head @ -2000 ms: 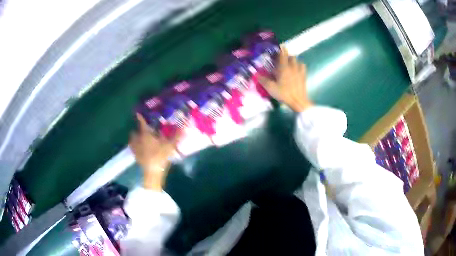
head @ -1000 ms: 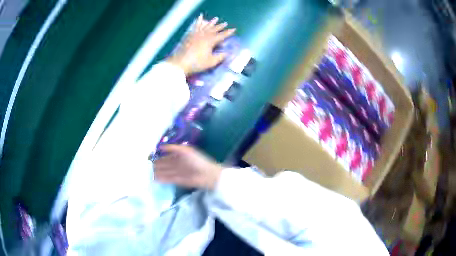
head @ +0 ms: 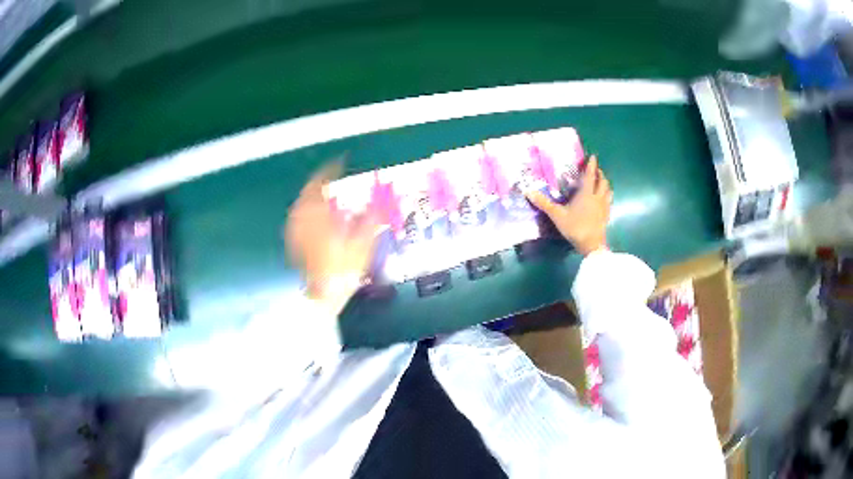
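A row of several pink, purple and white retail boxes (head: 458, 201) lies side by side on the green worktop (head: 234, 201), with black hanging tabs toward me. My left hand (head: 332, 234), blurred, is at the row's left end. My right hand (head: 582, 208) is at the row's right end, thumb on top and fingers around the end box. The row is held between both hands. The open shipping carton (head: 715, 318) is at the lower right, partly hidden by my right sleeve, with retail boxes showing inside.
More retail boxes (head: 108, 276) lie on the worktop at the left. Others (head: 49, 145) are beyond the white guide rail (head: 374, 117), on the conveyor belt (head: 393, 51). A white-grey unit (head: 748, 154) stands at the worktop's right end. White cloth shows at the top right.
The view has turned left, away from the carton. The boxes now form a straight row across the worktop, with their tabs toward me. My hands have moved to its two ends.
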